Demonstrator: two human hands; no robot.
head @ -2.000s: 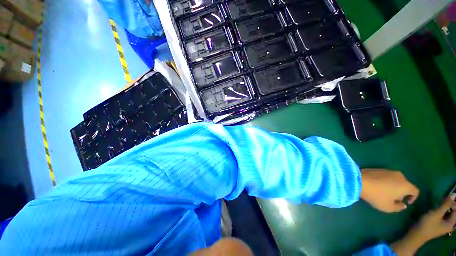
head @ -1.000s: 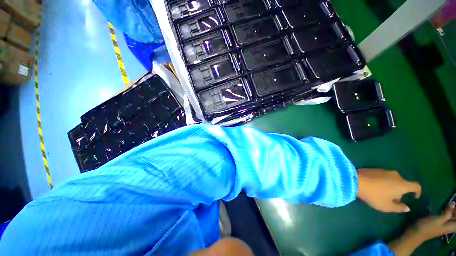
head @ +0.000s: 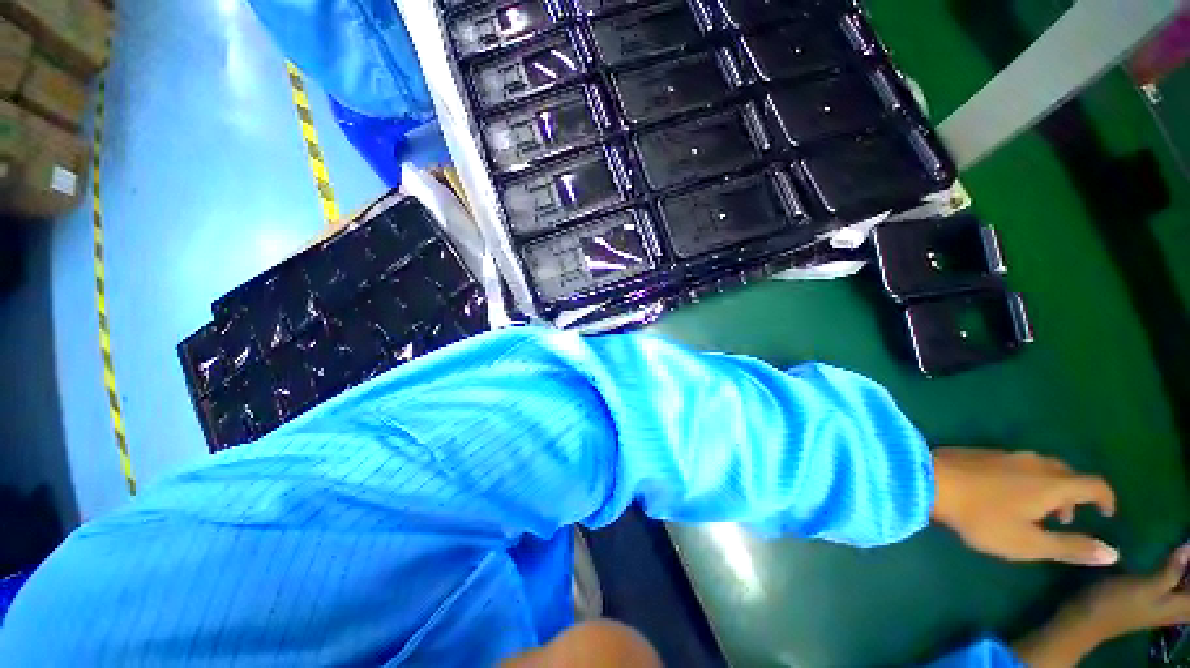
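My left hand (head: pixel 1024 506) reaches out over the green surface (head: pixel 809 587). Its fingers and thumb are apart, and nothing shows between them. My right hand (head: pixel 1148 598) is at the lower right, cut off by the picture's edge. A small dark thing (head: pixel 1171 642) shows by its fingers, too cut off to identify or to tell whether it is held. Two glossy black housings or tray cut-outs lie beyond my left hand, one farther (head: pixel 903 260) and one nearer (head: pixel 929 350).
A black blister tray (head: pixel 711 150) with rectangular pockets lies beside the pale post (head: pixel 1044 85). A lower tray stack (head: pixel 339 313) is near the blue floor (head: pixel 196 261). Another person's blue sleeve (head: pixel 346 59) shows at the top. Cardboard boxes (head: pixel 46 105) stand at the far left.
My left hand has gone from curled to spread fingers and reaches slightly farther right. My right hand has shifted a little at the edge. The two black housings stay in place.
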